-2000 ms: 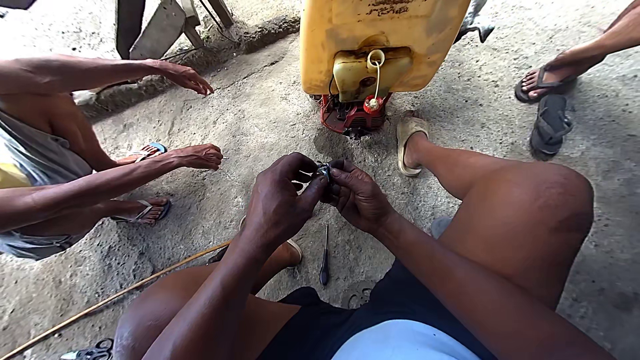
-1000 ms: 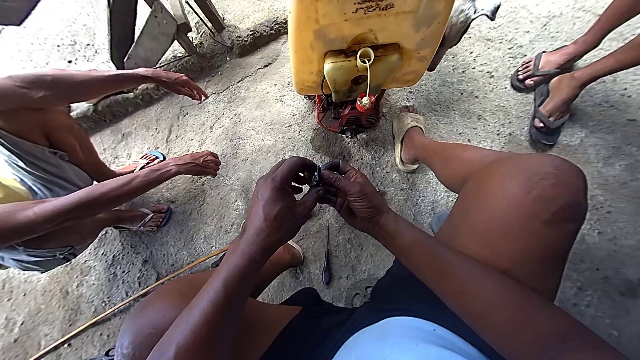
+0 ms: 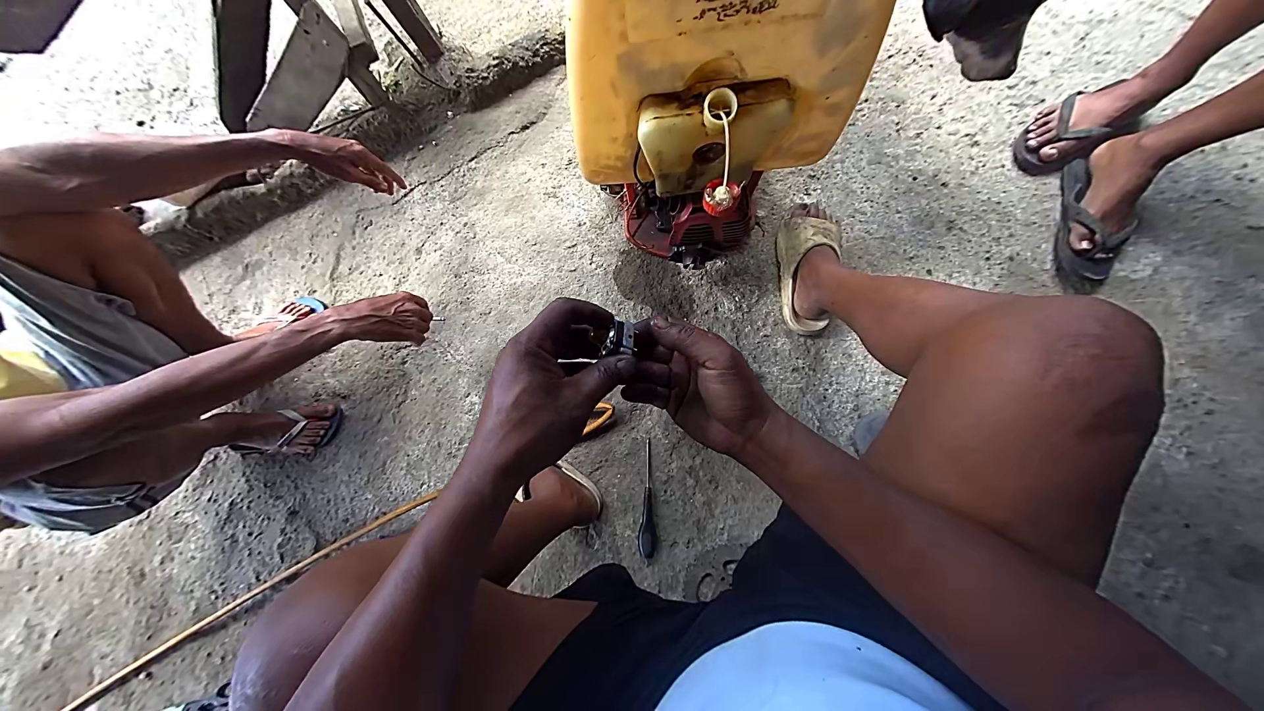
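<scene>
Between my fingertips is a small dark metal engine part [image 3: 619,338], perhaps a carburetor; its exact kind is too small to tell. My left hand [image 3: 549,380] grips it from the left with thumb and fingers. From the other side my right hand [image 3: 703,380] pinches it. On the concrete just below both hands lies a screwdriver [image 3: 647,513] with a dark handle, its thin shaft pointing away from me. Beyond my hands stands a yellow plastic tank [image 3: 731,89] with an uncapped filler neck. A red cap [image 3: 721,197] hangs from it on a cord over a red and black engine [image 3: 681,225].
At the left a person's hands [image 3: 385,318] reach over the rough concrete. Another person's feet in flip-flops [image 3: 1091,212] stand at the upper right. A long thin cane or rod [image 3: 267,585] crosses the ground at the lower left. Wooden boards [image 3: 301,64] stand at the upper left.
The person's feet at the right have shifted, with both now in their flip-flops. My hands still hold the small part together, its angle slightly changed.
</scene>
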